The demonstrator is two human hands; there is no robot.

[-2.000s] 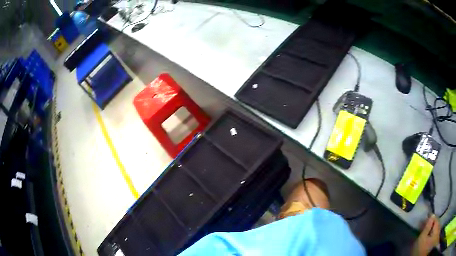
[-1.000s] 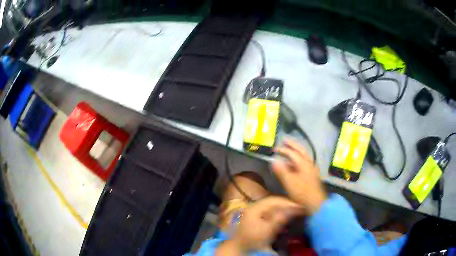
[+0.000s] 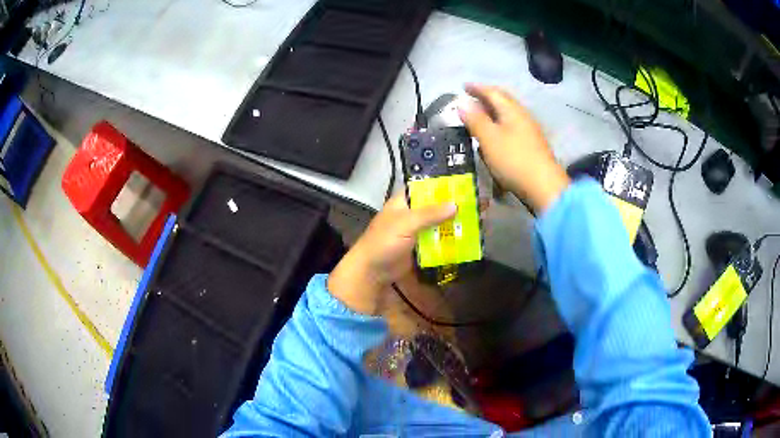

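Observation:
My left hand (image 3: 376, 248) holds a smartphone (image 3: 438, 156) above the bench edge, thumb on its yellow card (image 3: 445, 218). The camera cluster and a small barcode label show above the card. A thin black cable (image 3: 419, 98) meets the phone's top end. My right hand (image 3: 517, 150) is raised right of the phone. Its fingertips are at a rounded grey-white object (image 3: 446, 109), probably a scanner head; whether they grip it is unclear. A second phone (image 3: 629, 184) with a yellow card is partly behind my right sleeve. A third phone (image 3: 723, 304) lies farther right.
A black tray (image 3: 321, 81) lies on the bench (image 3: 171, 51). A tray stack (image 3: 214, 291) stands at left, beside a red stool (image 3: 120, 188). A mouse (image 3: 544, 58), looped cables (image 3: 637, 120) and a yellow-green pad (image 3: 663, 90) are at the rear. A shiny clear thing (image 3: 445, 359) is at my lap.
The nearest phone has been lifted off the bench into my left hand. My right hand has moved up and forward from the bench edge. The view has shifted right since the earliest frame.

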